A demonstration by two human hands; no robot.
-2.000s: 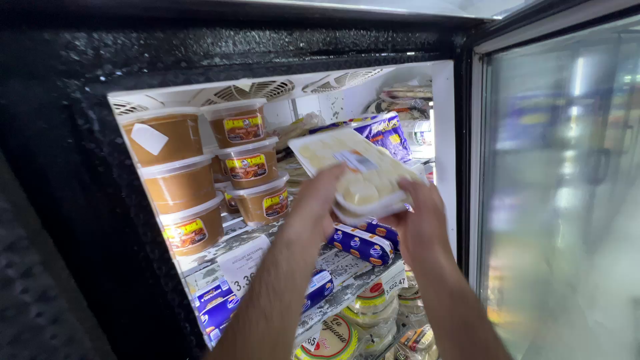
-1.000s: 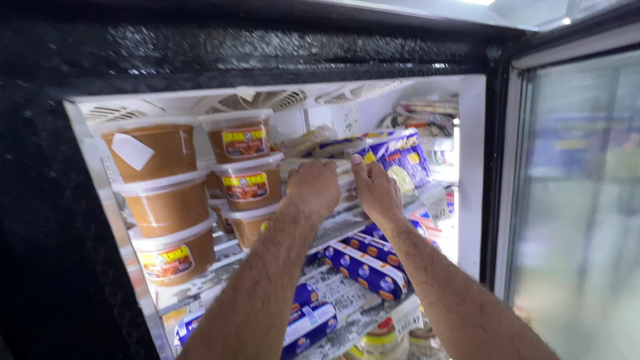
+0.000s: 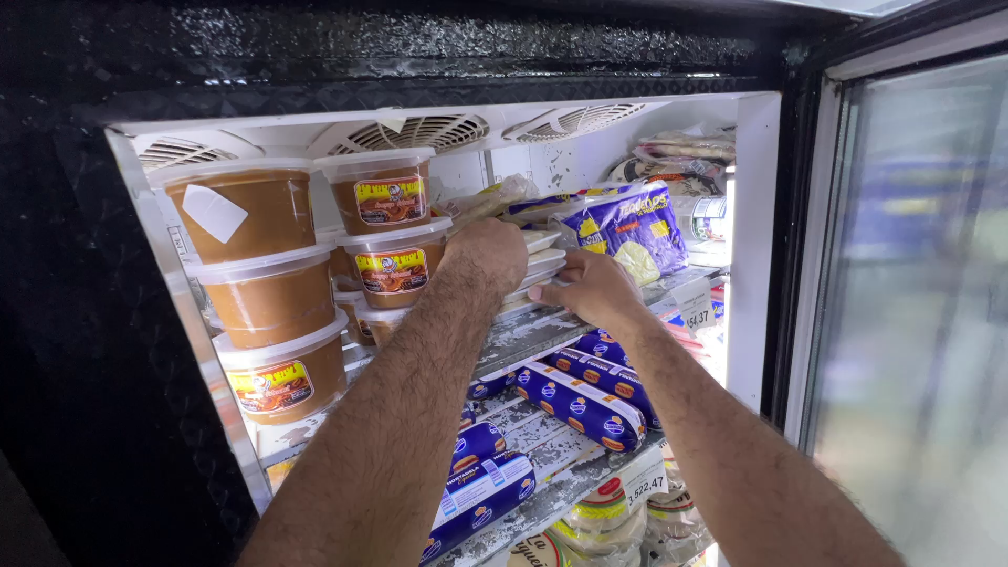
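Note:
Several white foam trays [image 3: 542, 264] lie stacked on the upper shelf of a refrigerated display case. My left hand [image 3: 488, 252] is against the left side of the stack, its fingers curled and mostly hidden. At the right side, my right hand [image 3: 591, 290] has its thumb and fingers on the edges of the trays. Just left of my hands stand stacked plastic tubs of brown contents [image 3: 394, 268], with larger brown tubs [image 3: 264, 303] nearer the door frame. A purple bag of tequeños [image 3: 638, 228] lies right of the trays.
Below, blue mortadella rolls [image 3: 579, 405] lie on a worn shelf, above bagged round packages [image 3: 602, 512]. Price tags [image 3: 694, 311] hang from the shelf edges. The black case frame [image 3: 441, 67] borders the opening, and a glass door [image 3: 921, 291] stands open at the right.
Two seconds ago my hands held a wrapped white tray in front of the shelf; they have moved into the case, to the tray stack. The view has shifted.

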